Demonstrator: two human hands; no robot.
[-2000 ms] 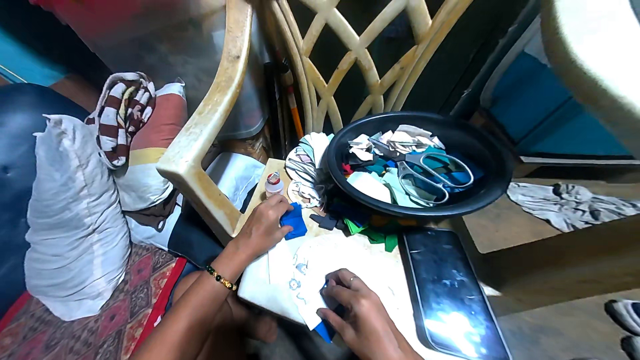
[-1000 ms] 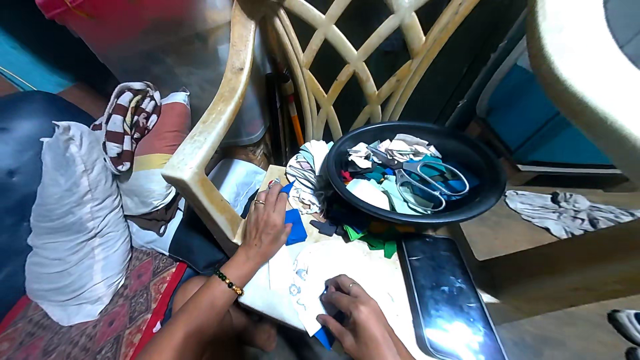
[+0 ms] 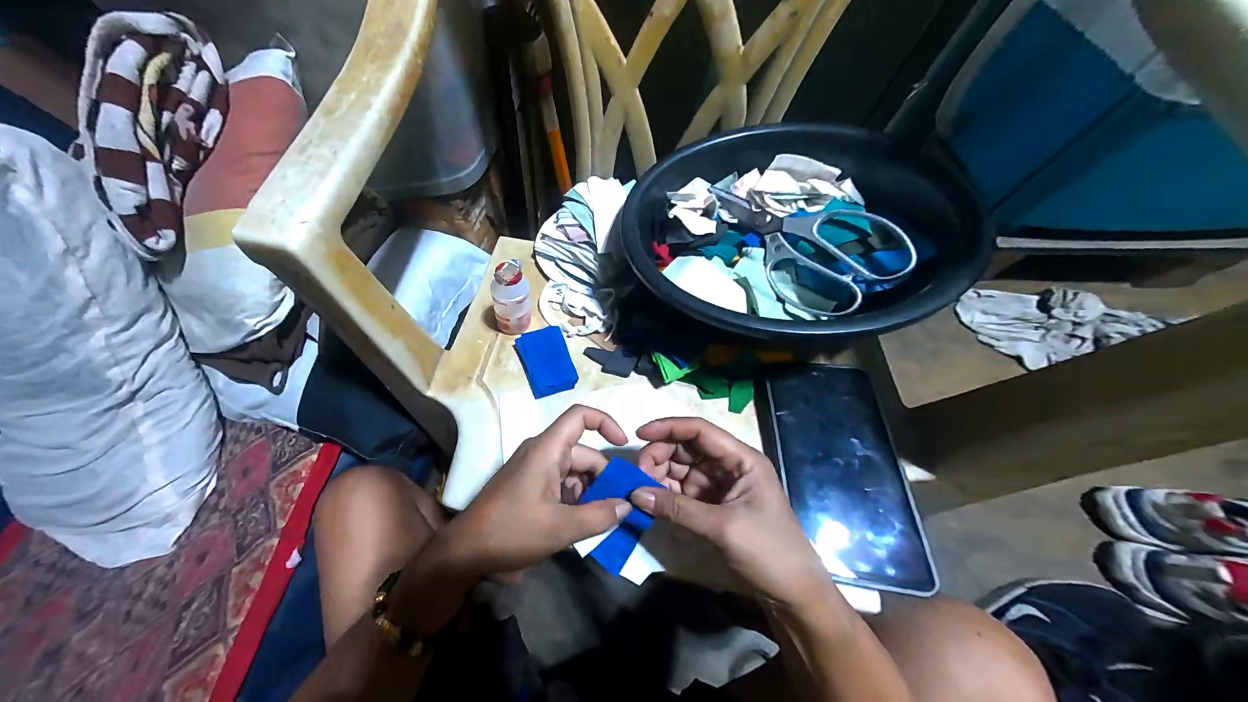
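Note:
Between my left hand and my right hand, both thumbs pinch a blue fabric piece above the front of the plastic chair's seat. More blue fabric and a white piece hang beneath it. A small stack of blue pieces lies on the seat beyond my left hand, beside a small bottle with a red cap. Behind my hands, a black basin holds fabric scraps and scissors with grey handles. Green scraps lie below its rim. Part of the white sheet on the seat is hidden by my hands.
A dark-screened tablet or phone lies right of my hands. The chair's armrest rises at the left, near a white pillow and a striped cloth. Shoes and a crumpled cloth are on the floor at the right.
My left hand has moved from beside the blue stack towards my right hand, and both now hold blue fabric. The bottle and stack are uncovered. The view has shifted nearer the seat.

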